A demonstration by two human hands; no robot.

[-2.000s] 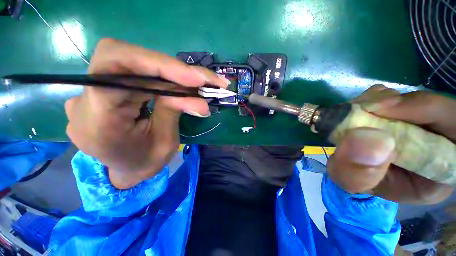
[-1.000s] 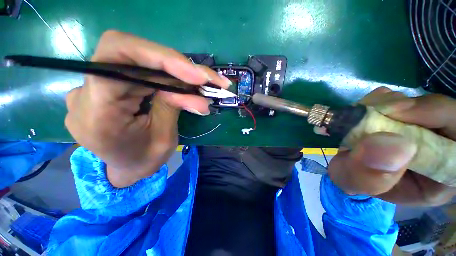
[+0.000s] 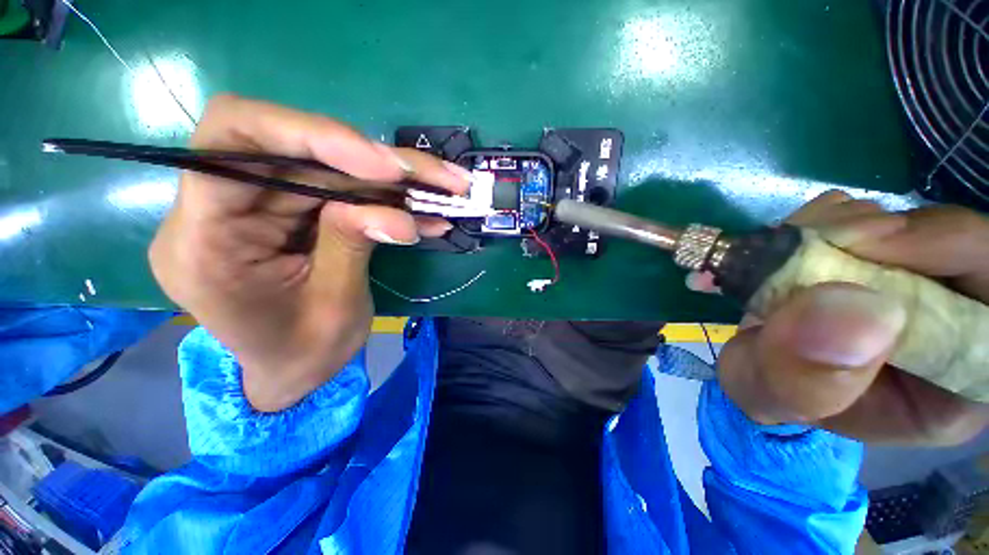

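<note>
A black device housing (image 3: 504,153) sits open in a black fixture (image 3: 602,163) with white lettering. Its blue circuit board (image 3: 534,179) shows inside. My left hand (image 3: 293,217) holds black tweezers (image 3: 249,171), whose pale tips lie over the housing's left part. My right hand (image 3: 846,314) holds the soldering iron (image 3: 634,228) by its cream wrapped handle; its tip is at the board's right edge, and whether it touches cannot be told. A red lead wire (image 3: 554,252) hangs from the housing to a tiny white plug (image 3: 538,285) on the green mat.
A black fan with a round wire grille (image 3: 954,98) stands at the right. Thin solder wire (image 3: 103,38) runs from the upper left; a curved strand (image 3: 434,297) shows below the fixture. Small white bits (image 3: 88,289) lie near the mat's front edge at left.
The tweezers' tips have moved left, away from the iron's tip, uncovering more of the board. The fixture appears slightly lower in view. The iron's tip stays at the housing's right side.
</note>
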